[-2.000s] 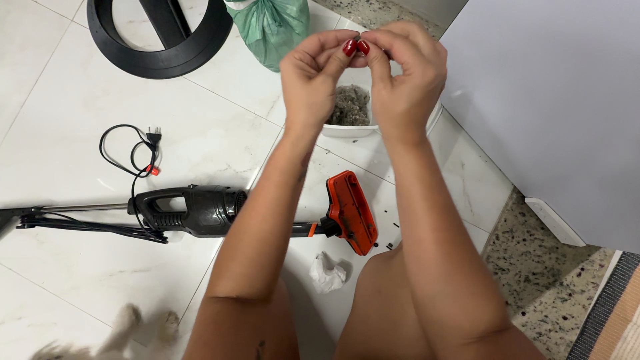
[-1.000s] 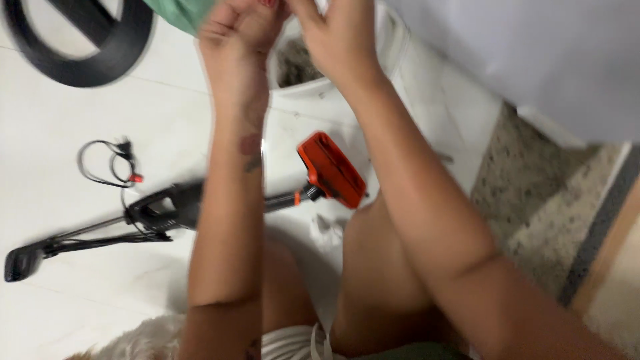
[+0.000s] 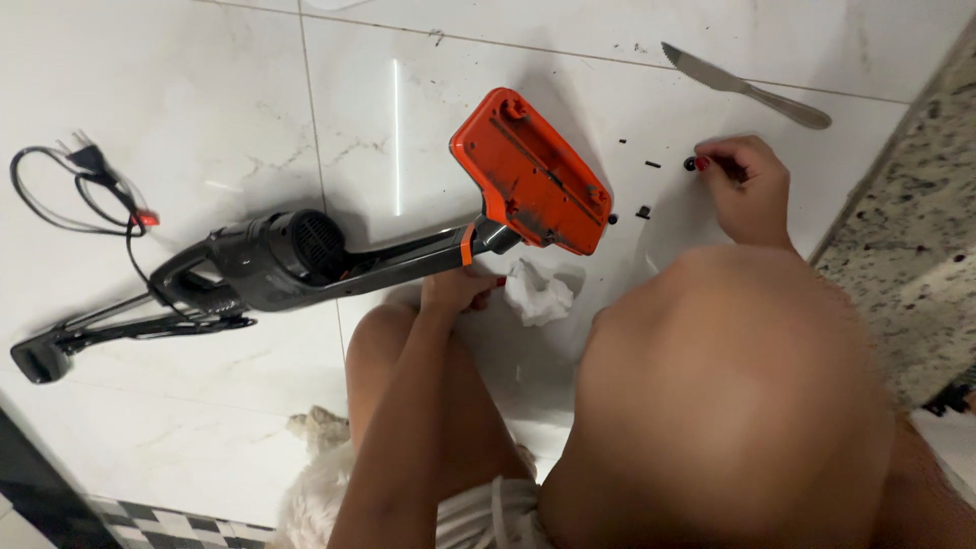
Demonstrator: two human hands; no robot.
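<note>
My right hand (image 3: 751, 179) is low over the tiled floor at the right, its thumb and index finger closed on a small round black part (image 3: 690, 164). Several small black pieces (image 3: 644, 212) lie to its left, and a serrated table knife (image 3: 743, 86) lies above it. My left hand (image 3: 461, 290) is partly hidden under the black tube of a stick vacuum cleaner (image 3: 267, 259), fingertips beside a crumpled white tissue (image 3: 537, 293); whether it holds anything is not visible. The vacuum's orange floor head (image 3: 534, 175) is turned underside up, with dark dirt on it.
A black power cord with its plug (image 3: 88, 158) loops on the floor at the left. Behind my left arm is a white furry animal (image 3: 316, 488). My bare knees are at the bottom, a speckled stone slab (image 3: 915, 252) at the right, and a checkered strip (image 3: 179, 526) at lower left.
My hands were together above a white container with grey fluff; now they are apart, the right by the small black parts, the left near the tissue. The view has shifted strongly.
</note>
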